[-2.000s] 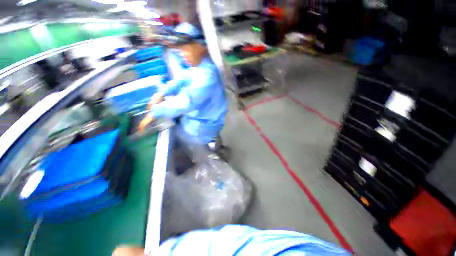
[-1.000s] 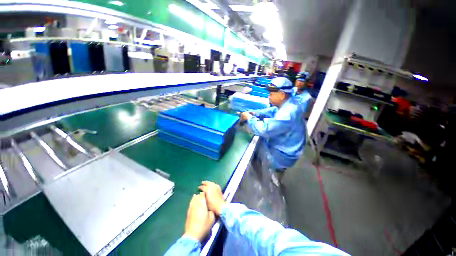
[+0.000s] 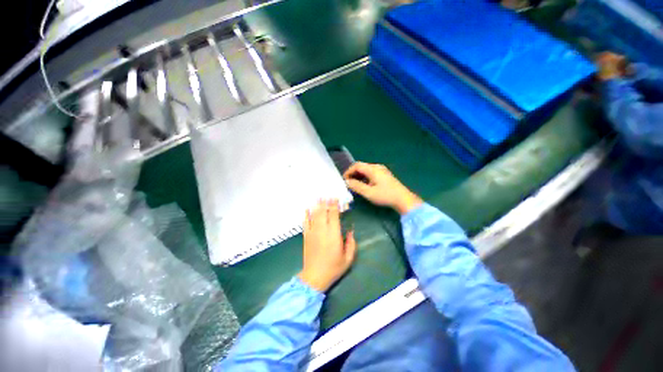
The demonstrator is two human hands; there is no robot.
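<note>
A silver-white metal panel [image 3: 262, 182] lies flat on the green bench, with a comb-like slotted edge toward me. My left hand [image 3: 327, 247] is bare and rests with its fingers on the panel's near right corner. My right hand [image 3: 379, 184] is bare, at the panel's right edge, with bent fingers by a small dark grey piece [image 3: 340, 160]. Whether the right fingers grip this piece or the panel's edge cannot be told.
Stacked blue-filmed panels [image 3: 480, 65] stand at the upper right. Crumpled bubble wrap [image 3: 160, 290] lies at the left, with a white panel [image 3: 54, 338] on it. Rollers [image 3: 193, 80] are behind the panel. Another person's hand [image 3: 612, 65] is by the stack.
The view has turned left and down onto the panel. My hands were together at the bench edge and are now apart, both at the panel's right side.
</note>
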